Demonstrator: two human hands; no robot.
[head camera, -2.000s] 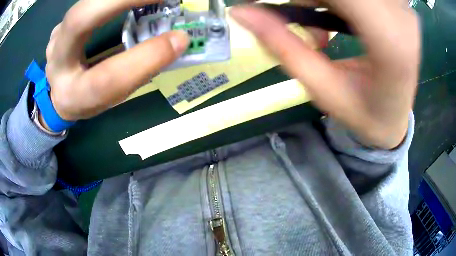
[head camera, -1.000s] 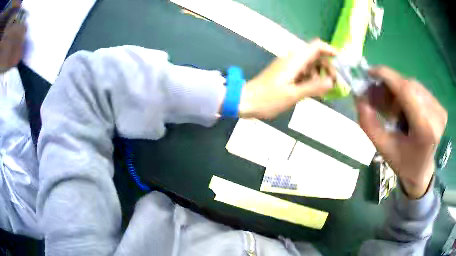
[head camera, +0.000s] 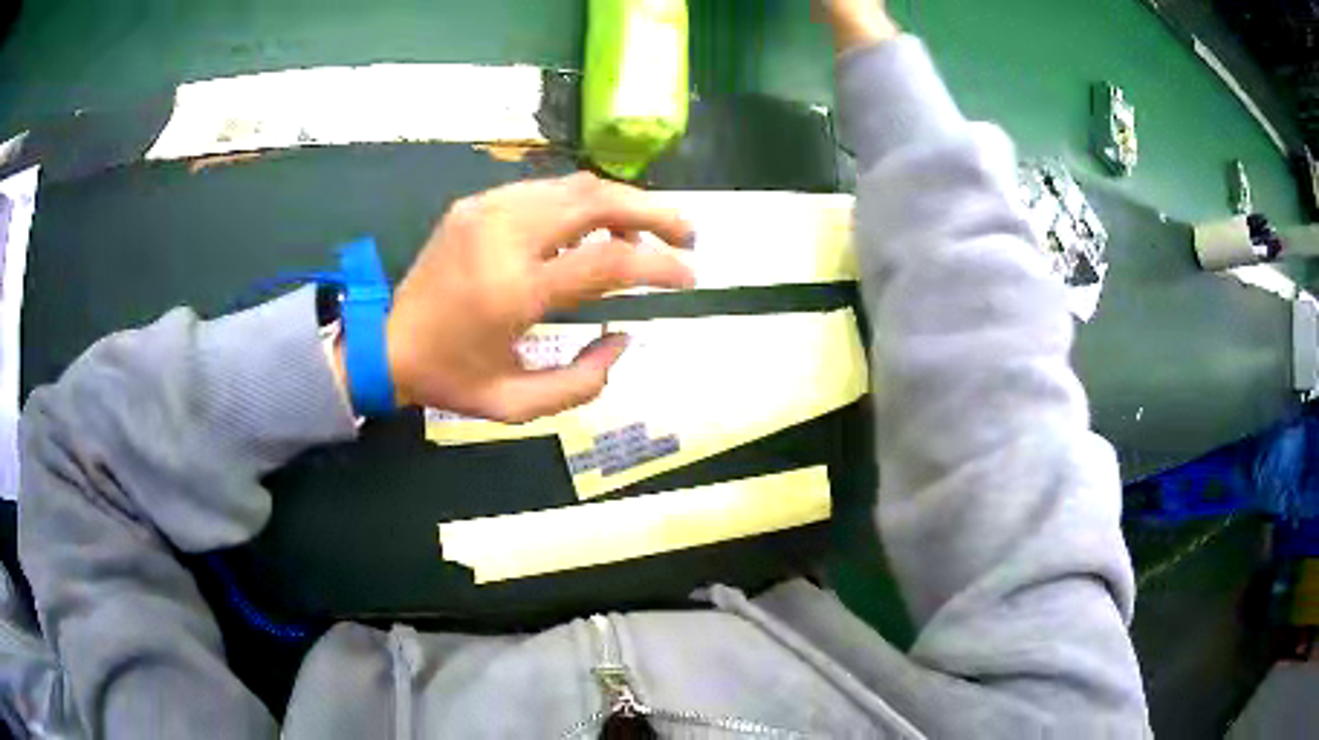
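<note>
My left hand (head camera: 506, 297), with a blue wrist strap (head camera: 366, 330), is over the label backing sheets with its fingers apart and nothing in it. A cream backing sheet (head camera: 752, 369) lies under and right of it, with small grey-purple labels (head camera: 625, 450) at its lower left. A plain cream strip (head camera: 637, 523) lies nearest me. Another pale sheet (head camera: 774, 231) lies behind. My right hand (head camera: 856, 18) is cut off by the top edge; only a bit near the wrist shows, and its fingers are out of the picture.
A bright green object (head camera: 637, 87) stands at the top centre. A long white strip (head camera: 355, 104) lies at the upper left. Silvery units (head camera: 1063, 224) are right of my right sleeve, with a single unit (head camera: 1115, 127) behind them. A pale cylinder (head camera: 1230, 243) is at the far right.
The hands have moved apart; the left is back over the sheets and empty, the right reaches beyond the top edge. The unit they held is no longer seen in them. The view has turned.
</note>
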